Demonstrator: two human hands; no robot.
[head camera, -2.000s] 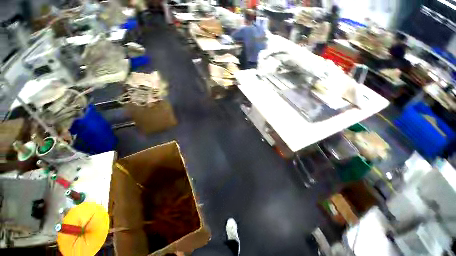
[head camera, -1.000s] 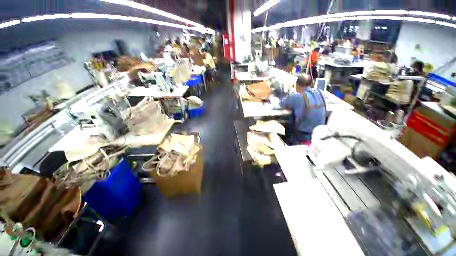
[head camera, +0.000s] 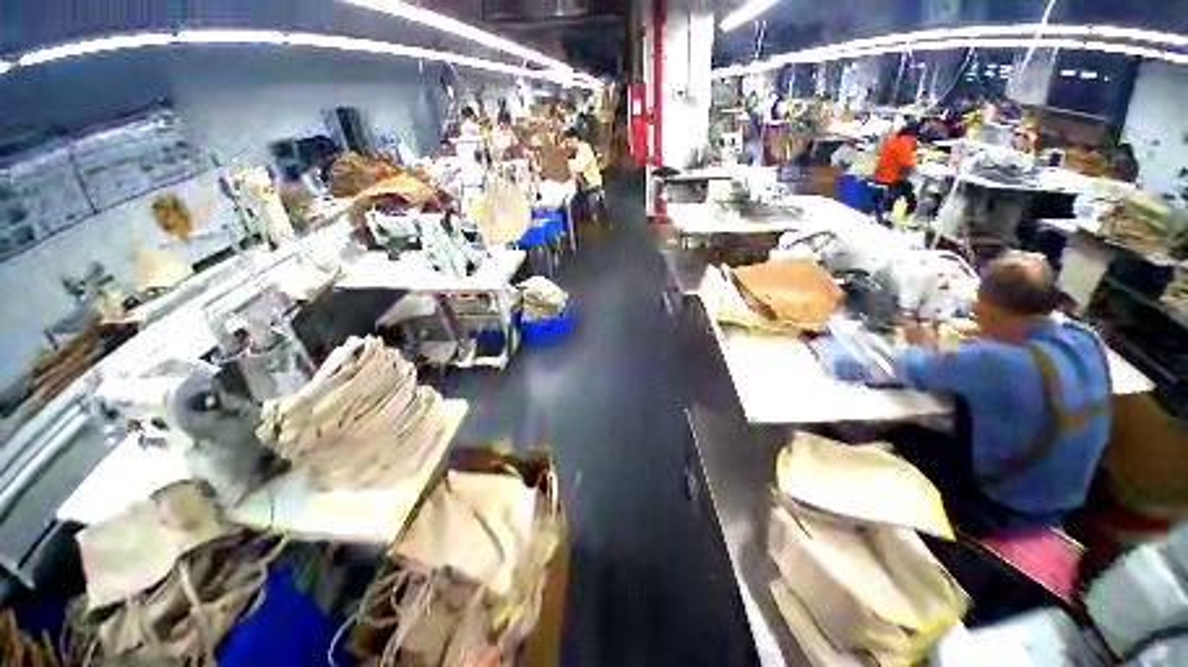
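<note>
Neither of my hands is in the picture. Nearest in front on the left, a heap of cream bags with cord handles fills an open cardboard box. Left of it more pale bags with tangled handles lie by a blue container. A thick stack of cream pieces leans on a white table. On the right, pale cream pieces lie on a dark-topped table.
A dark floor aisle runs ahead between the rows. A person in a blue shirt sits at a white machine table on the right, with brown pieces on it. A red and white pillar stands beyond.
The view has lifted from the floor and moved forward along the aisle. The seated person and the cream stacks are closer; the large open box and yellow-orange disc have left the picture.
</note>
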